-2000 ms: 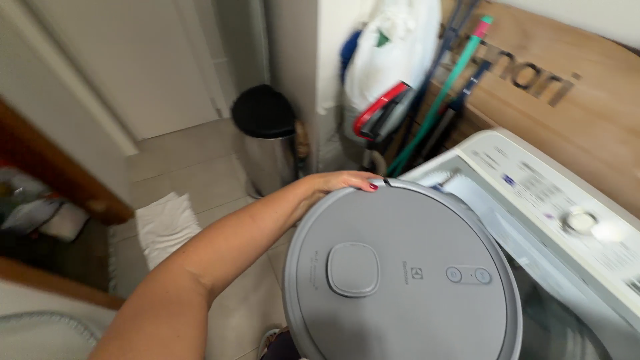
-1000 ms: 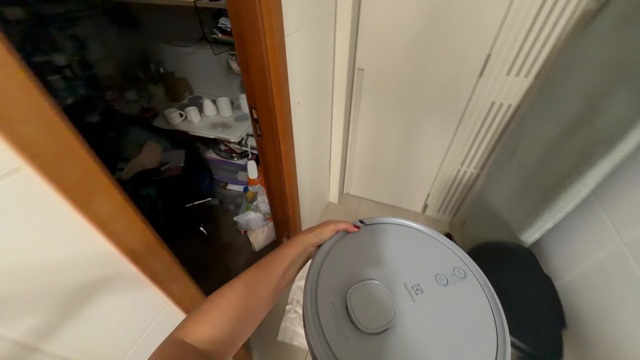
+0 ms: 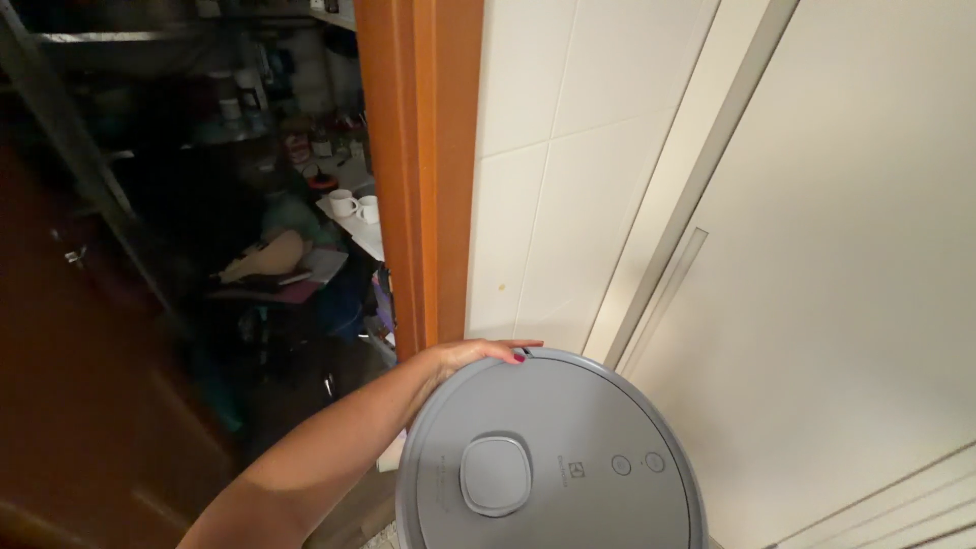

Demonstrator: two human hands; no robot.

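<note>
A round grey Electrolux robot vacuum cleaner (image 3: 579, 412) fills the lower middle of the head view, its top face with two round buttons and a raised sensor turret (image 3: 496, 474) turned to the camera. My left hand (image 3: 488, 353) grips its upper left rim, thumb on the top and the other fingers mostly hidden behind the edge. The forearm comes in from the bottom left. My right hand is out of view. The vacuum's lowest part is cut off by the frame.
A wooden door frame (image 3: 438, 175) stands just left of the vacuum, by a white tiled wall (image 3: 526, 191). Beyond it is a dark room with white mugs (image 3: 343, 203) on a table and a cluttered chair (image 3: 267, 267). A pale sliding door (image 3: 823, 267) is at right.
The view has swung from the washing machine and black-lidded bin to the wooden doorway. My left hand has kept hold of the robot vacuum's rim throughout.
</note>
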